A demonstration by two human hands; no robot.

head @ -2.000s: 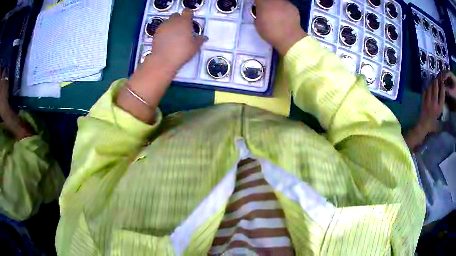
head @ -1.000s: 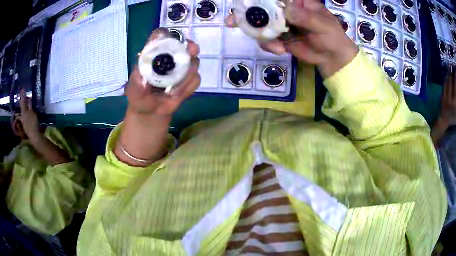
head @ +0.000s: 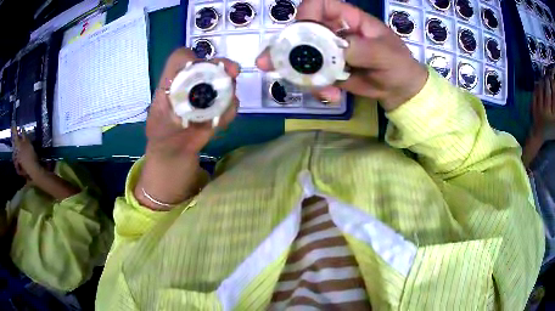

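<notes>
My left hand (head: 185, 115) holds a round watch head (head: 201, 95) by its rim. A white side with a black round centre and a small red glow faces up. My right hand (head: 371, 54) holds another watch head (head: 308, 56), white side up, its black centre showing small green spots. Both are held above the watch tray (head: 291, 112), a white grid with a dark blue border. Black-faced watch heads sit in some pockets; other pockets are partly hidden by my hands.
A second watch tray (head: 506, 73) stands at the right, with another beyond it. Printed sheets (head: 104, 76) lie at the left. A yellow card (head: 331, 126) lies at the bench's front edge. Another person's hand (head: 25, 155) is at the far left; a hand (head: 543, 100) shows at the right edge.
Both hands were down in the tray, then rose with a watch head each. Since the last earlier frame, the right-hand one has moved slightly lower and the left-hand one has tilted slightly.
</notes>
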